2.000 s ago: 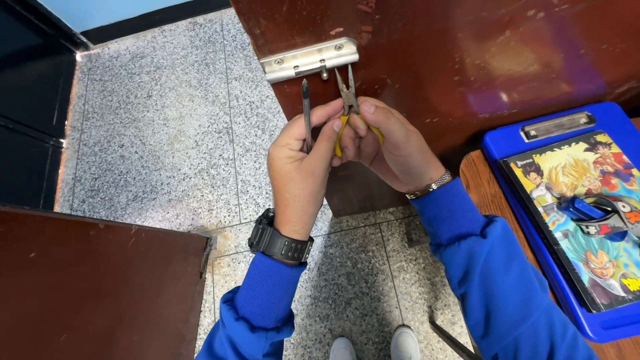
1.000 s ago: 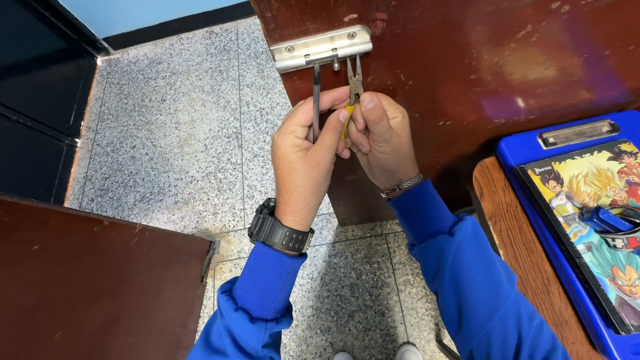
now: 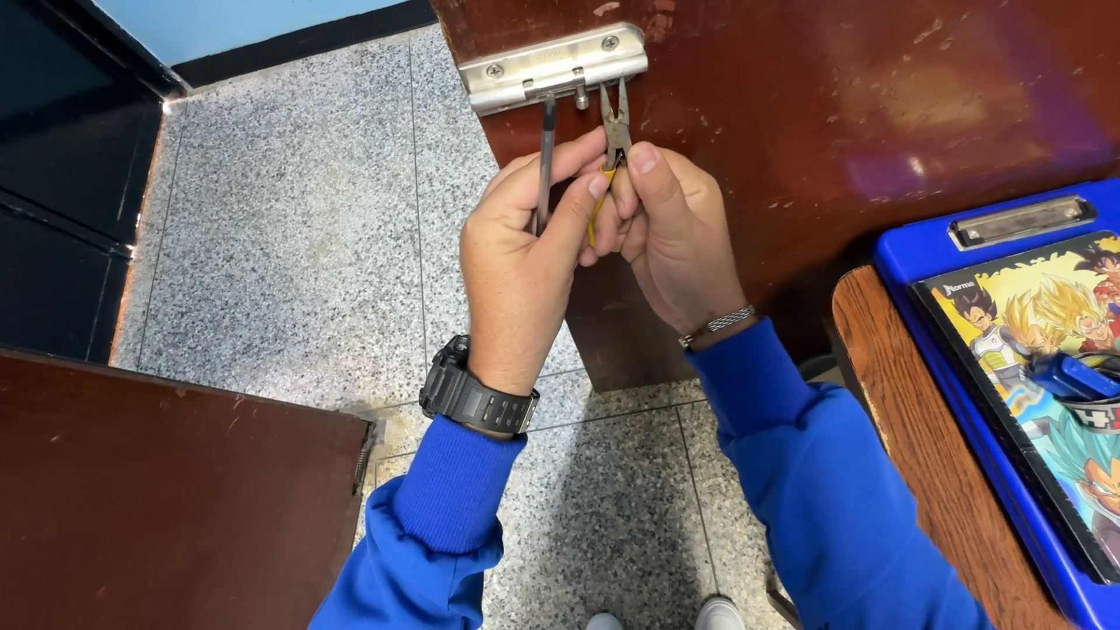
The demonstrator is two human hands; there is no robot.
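Note:
My left hand point(image 3: 525, 236), with a black watch at its wrist, holds a dark metal screwdriver shaft point(image 3: 546, 162) upright along its fingers; the tip is at the lower edge of a metal slide bolt point(image 3: 560, 66). That bolt is screwed to the edge of a reddish-brown door point(image 3: 787, 114), its small knob point(image 3: 581, 98) pointing down. Needle-nose pliers point(image 3: 616, 127) with yellow handles have their jaws apart just under the bolt, right of the knob. My right hand point(image 3: 678, 219) grips them, and my left fingertips touch them too. The fingers partly hide the handles.
At the right, a blue clipboard case point(image 3: 910, 254) carries an illustrated notebook point(image 3: 989, 350) and a blue object on a wooden desk point(image 3: 945, 472). A second brown panel point(image 3: 175, 499) stands at lower left, dark doors point(image 3: 70, 175) at upper left. Speckled floor tiles point(image 3: 289, 227) lie between.
The screwdriver tip, clear of the bolt and to its lower left two seconds ago, is now at the bolt's lower edge. The pliers' jaws remain below the bolt. The view has shifted slightly.

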